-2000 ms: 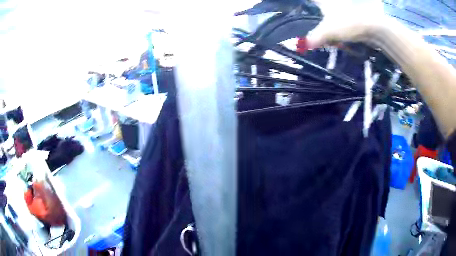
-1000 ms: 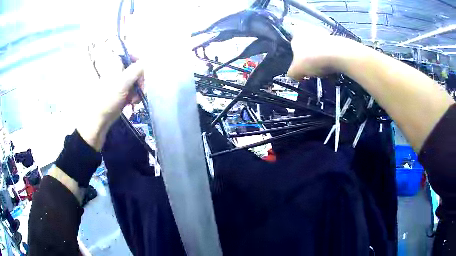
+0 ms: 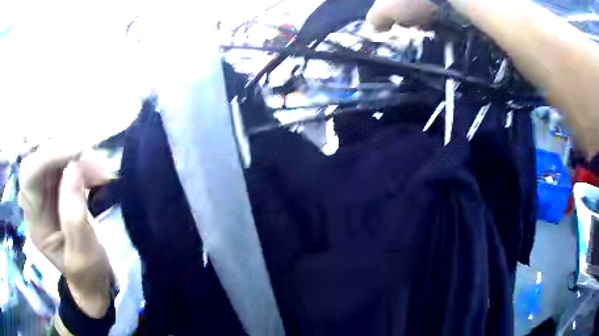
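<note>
Navy garments [image 3: 368, 216] hang on thin black hangers [image 3: 394, 65], with narrow white tapes [image 3: 449, 105] at their tops. The pale grey metal upright [image 3: 210, 197] of the rack slants down in front of them. My right hand [image 3: 404, 14], at the top edge and partly cut off, is closed around the top of the black hangers. My left hand [image 3: 66, 210] is blurred at the far left, beside the garments; its fingers are curved and apart, and nothing clear shows in them.
A blue container [image 3: 552, 186] stands on the floor at right, with a red thing behind it. A white-rimmed bin [image 3: 586, 216] is at the right edge. The upper left is washed out by glare.
My left hand has let go of the black hanger left of the upright and moved down and left. My right hand stays at the hangers, now higher in view. The upright now appears further left.
</note>
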